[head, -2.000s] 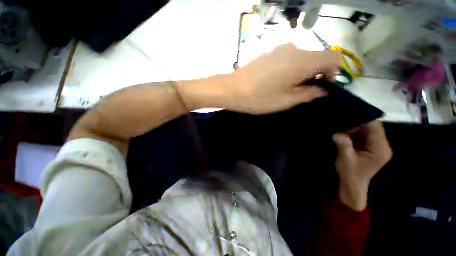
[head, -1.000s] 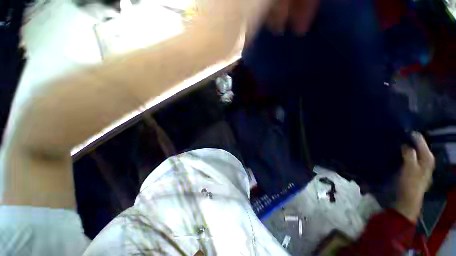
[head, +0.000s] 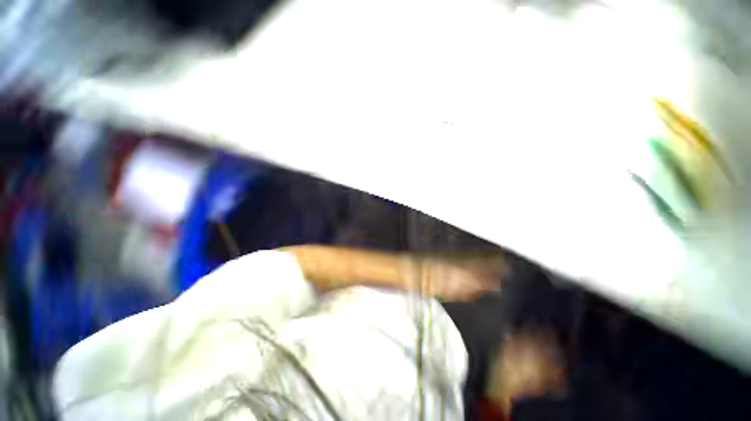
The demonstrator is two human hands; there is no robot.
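The view is strongly blurred. My left hand (head: 473, 276) is below the front edge of the white table (head: 428, 123), in front of my body. My right hand (head: 531, 362) is just below and right of it, smeared by motion. Dark areas surround both hands; whether they are cloth, and whether either hand holds any, cannot be told. Scissors with yellow and green handles (head: 688, 136) lie on the table at the right.
A blue crate (head: 193, 238) stands at the left below the table edge. Beside it is a pale sheet or board (head: 160, 182) with red at its rim. The table edge slants down to the right. A dark mass shows at the upper left.
The view has swung left, back over the table. Both hands have come close together below the table edge. The large dark cloth between them is no longer clearly seen.
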